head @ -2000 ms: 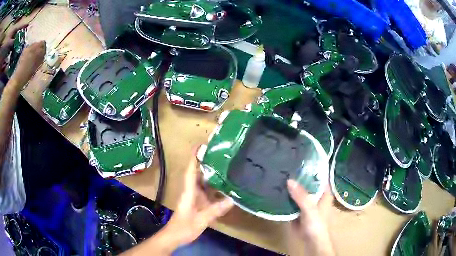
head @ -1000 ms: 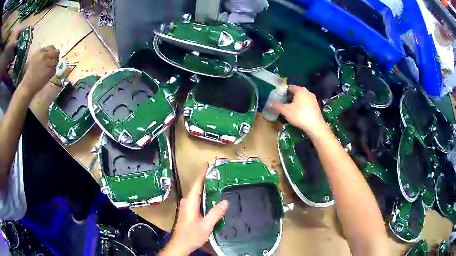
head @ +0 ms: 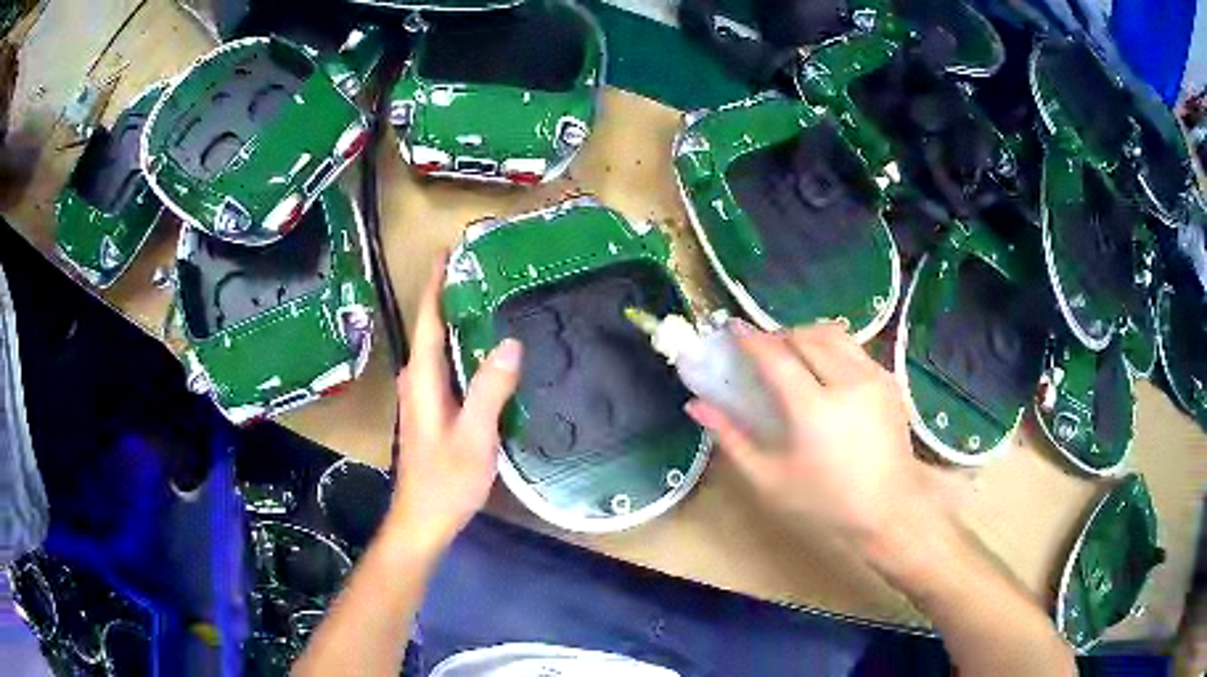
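A glossy green car-shaped housing (head: 563,245) with a silver-white rim lies on the brown bench in front of me, its dark recessed panel (head: 582,364) facing up. My left hand (head: 450,423) grips its left edge, thumb over the rim. My right hand (head: 807,423) holds the white glue bottle (head: 728,377) tilted, its yellowish nozzle over the right upper part of the dark panel. I cannot tell whether the nozzle touches. Two bright round spots show near the rounded end.
Several green housings (head: 278,364) lie at the left, others (head: 794,225) at the right around a dark pile (head: 927,146). A black cable (head: 380,251) crosses the cardboard (head: 635,165). Blue crates (head: 99,529) with housings stand below left. A housing (head: 1109,562) leans at the lower right.
My right hand has lifted the glue bottle from the back of the bench and brought it over the housing. The housing, earlier held up in both hands, now lies on the bench. The view has shifted.
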